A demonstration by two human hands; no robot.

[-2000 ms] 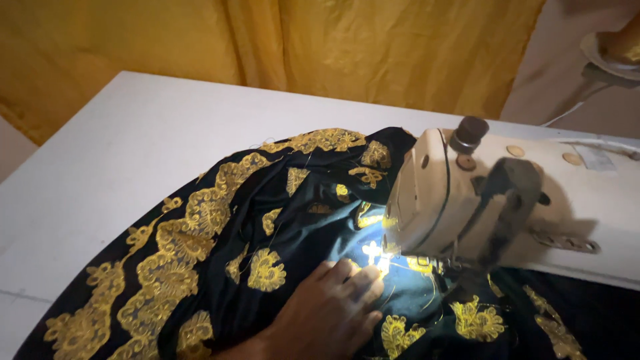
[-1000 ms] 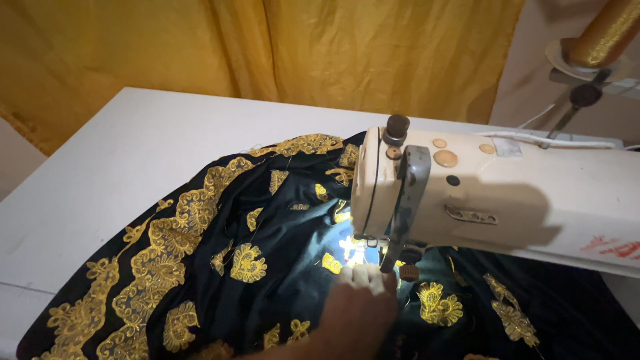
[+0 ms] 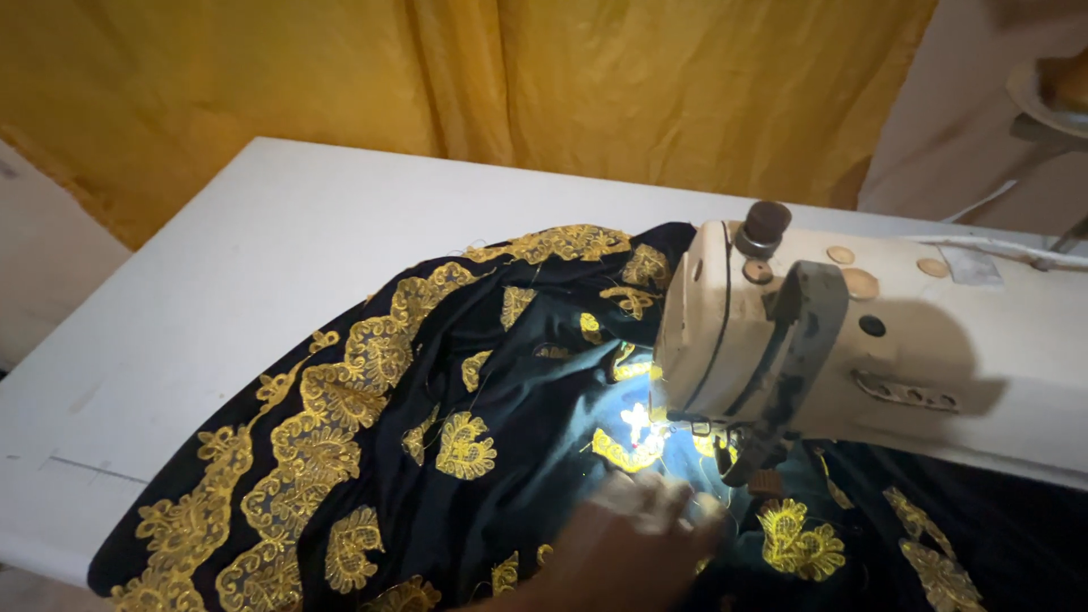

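Observation:
Dark velvet-like fabric (image 3: pixel 535 425) with gold embroidered appliqués lies bunched under the head of a cream sewing machine (image 3: pixel 918 357). A bright lamp glow falls on a gold motif (image 3: pixel 627 450) near the needle area; the needle itself cannot be made out. One hand (image 3: pixel 637 535), blurred, is over the fabric just in front of the machine head; it looks like my left hand, coming from the bottom edge. Whether its fingers grip anything is unclear. A wide scalloped gold lace border (image 3: pixel 327 459) curves along the fabric's left side. My other hand is outside the frame.
The white tabletop (image 3: pixel 195 280) carries the machine and fabric. Behind its far edge hangs a yellow-gold curtain (image 3: pixel 544 93). A thread stand's round plate (image 3: pixel 1041 98) is at the upper right, and a white cable (image 3: pixel 986 248) runs along the top of the machine.
Since one second ago, the hand has drawn back from the machine's presser area toward the front. The view has shifted between frames.

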